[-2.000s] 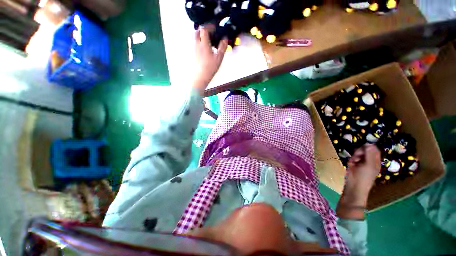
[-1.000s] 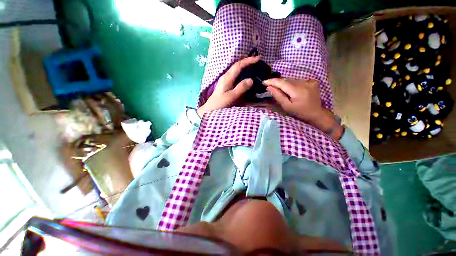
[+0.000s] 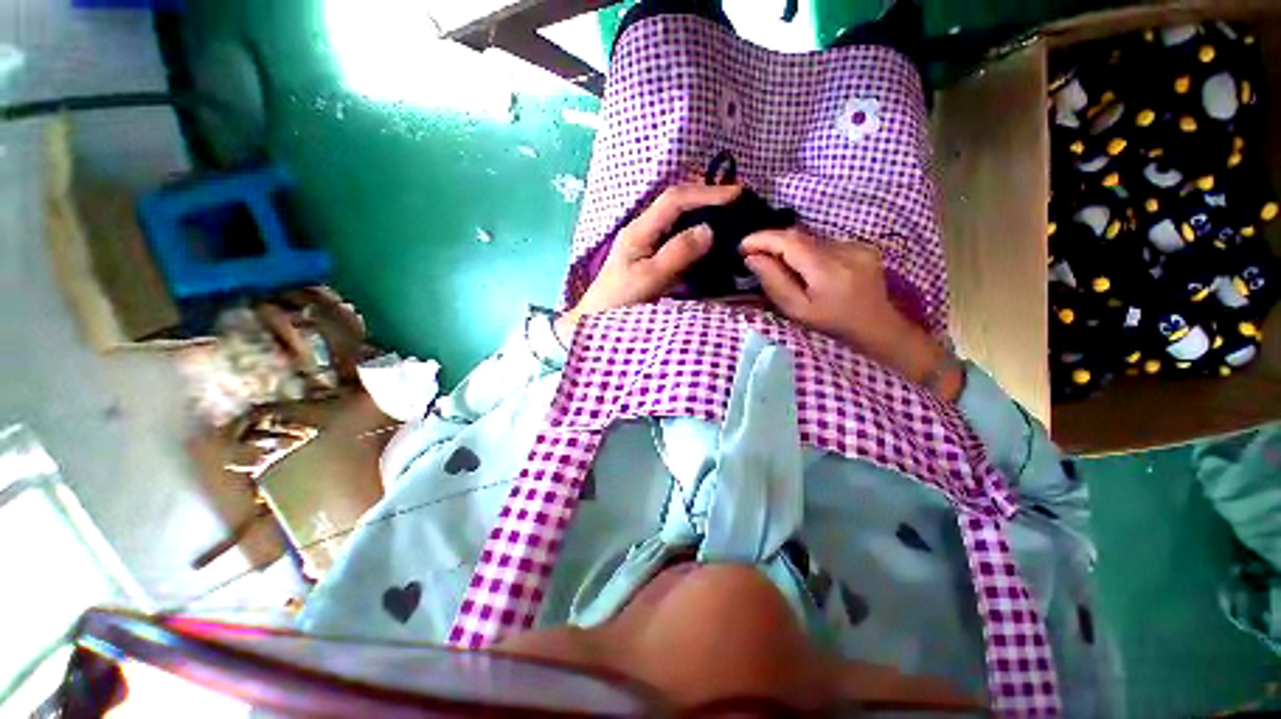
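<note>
A black plush toy (image 3: pixel 719 253) lies between my two hands over the aproned lap. Only its black side shows, with a small black loop sticking up at its far end. My left hand (image 3: pixel 644 256) is closed around the toy's left side, thumb on top. My right hand (image 3: pixel 829 281) has its fingertips pinched at the toy's right side. I cannot make out a needle or thread. The purple-and-white gingham apron (image 3: pixel 857 183) lies under the hands.
A large open carton (image 3: pixel 990 225) of penguin toys (image 3: pixel 1187 330) is at the right. A blue stool (image 3: pixel 232 232) and brown cardboard with scraps (image 3: pixel 330 485) are at the left. A table leg or edge (image 3: pixel 527 25) shows at the top. Pale cloth (image 3: pixel 1250 520) is at the far right.
Both hands have come from the table and carton down to the lap and now hold a black toy. Since one second ago, the right fingertips have shifted slightly and the view has moved a little.
</note>
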